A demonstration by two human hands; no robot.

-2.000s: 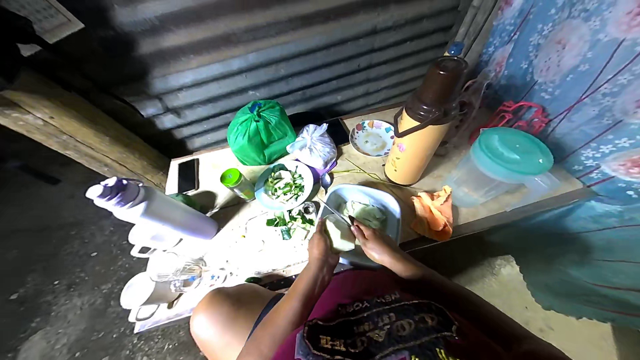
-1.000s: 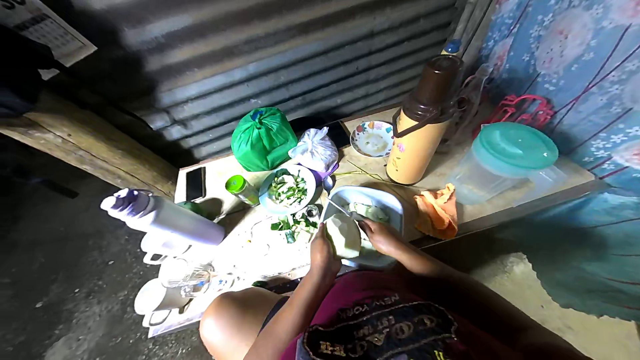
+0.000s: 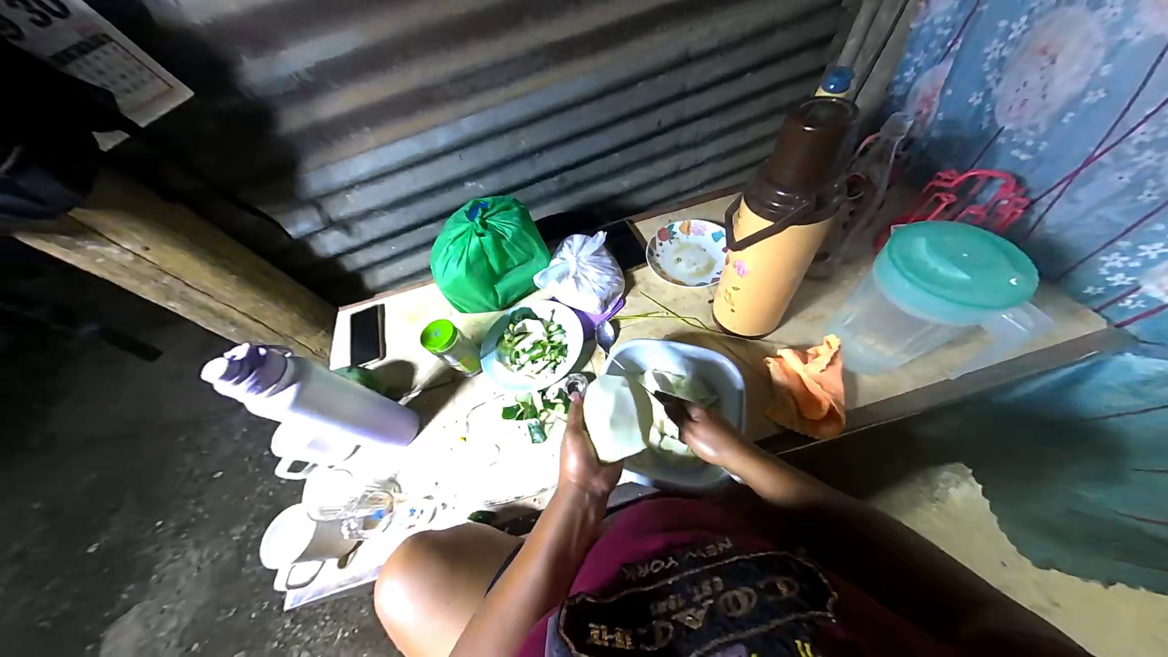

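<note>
My left hand (image 3: 584,456) holds a large pale green, peeled piece of vegetable (image 3: 616,418) over the left side of a white plastic basin (image 3: 735,392). In my right hand (image 3: 707,436) is the dark handle of a knife (image 3: 671,401), its blade against or beside the piece. Pale cut pieces (image 3: 680,388) lie in the basin. To the left, a bowl (image 3: 490,351) holds chopped greens (image 3: 534,347), and more green scraps (image 3: 538,411) lie on the table below it.
Behind stand a green plastic bag (image 3: 490,255), a white bag (image 3: 584,274), a floral bowl (image 3: 689,253) and a thermos (image 3: 776,237). An orange cloth (image 3: 809,388) and a lidded pitcher (image 3: 940,292) are right. A bottle (image 3: 319,392), mugs (image 3: 297,538) and a phone (image 3: 368,336) are left.
The pale piece has turned in my left hand, and a broad face of it now shows. The knife remains in my right hand.
</note>
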